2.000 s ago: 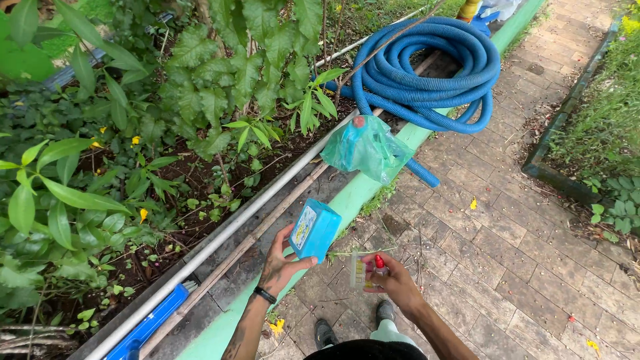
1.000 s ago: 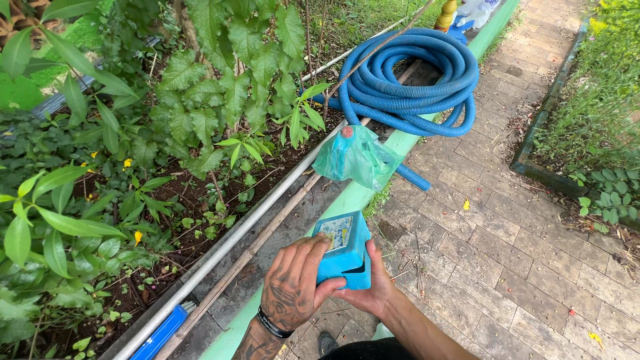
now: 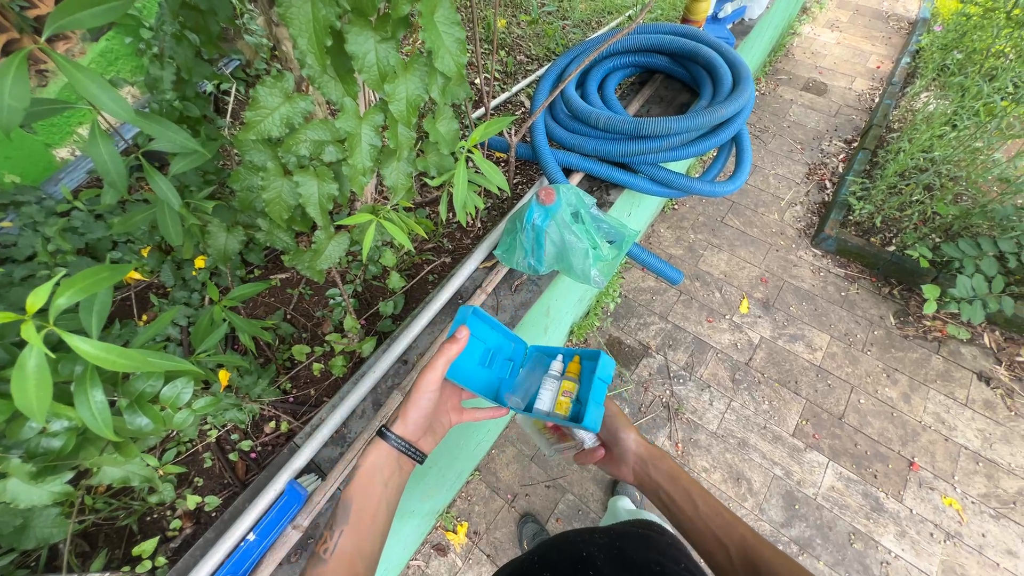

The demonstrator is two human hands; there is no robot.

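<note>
A blue plastic case (image 3: pixel 485 358) is held with its hinged lid swung back to the left. Inside its right half lie a white dropper bottle (image 3: pixel 549 386) and a yellow dropper bottle (image 3: pixel 567 388), beside a clear compartment or container. My left hand (image 3: pixel 432 400) grips the lid, thumb on top. My right hand (image 3: pixel 614 445) supports the case's right end from below and also holds a clear plastic container (image 3: pixel 552 436) with something white and red, partly hidden under the case. Just beyond the case, a green plastic bag (image 3: pixel 572 236) with a red-capped bottle inside rests on the ledge.
A coiled blue corrugated hose (image 3: pixel 648 112) lies on the green-edged ledge (image 3: pixel 448 480). A metal pole (image 3: pixel 352 392) and a blue tool part (image 3: pixel 264 532) lie along its left side. Leafy plants border it, with a brick path (image 3: pixel 800 400) to the right.
The case was closed a second ago and now stands open, showing the bottles. My left hand has moved from its top to the lid. The clear container shows again under the case.
</note>
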